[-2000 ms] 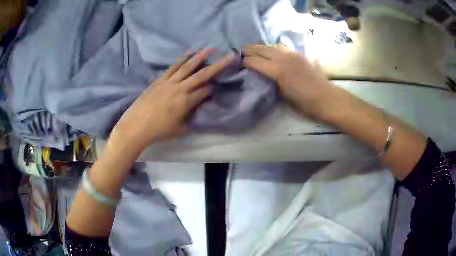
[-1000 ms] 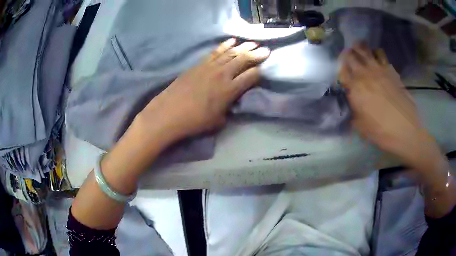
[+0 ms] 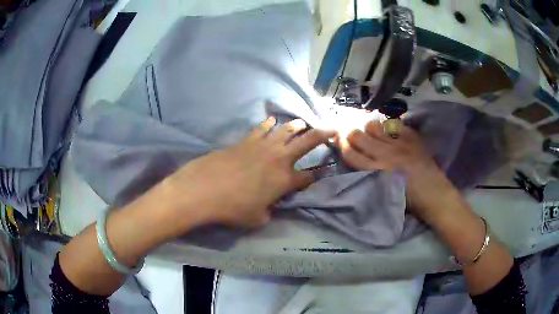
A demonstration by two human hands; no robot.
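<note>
A grey trouser panel [image 3: 214, 67] lies over the machine table, its near edge folded and bunched. A short double pocket line shows at its left. My left hand [image 3: 245, 178] rests palm down on the panel, fingers spread, fingertips just left of the needle area. My right hand [image 3: 392, 162] is on the cloth right of the needle area, fingertips close to the left ones; glare hides whether they pinch cloth. The white and teal sewing machine head [image 3: 368, 37] stands above the fingertips. The needle is lost in glare. A brass-coloured knob [image 3: 393, 127] sits by my right fingers.
Layered grey panels [image 3: 30, 92] hang at the far left. The white table's near edge [image 3: 257, 264] curves across the front, above pale cloth [image 3: 319, 297] on the lap. A dark thin tool [image 3: 528, 184] lies at the right, beyond my right hand. Darker cloth [image 3: 460, 141] lies under the machine arm.
The view has shifted so more of the machine head shows. My right hand has come left from the cloth's right part to near my left fingertips. The panel has been spread out from its earlier bunched heap.
</note>
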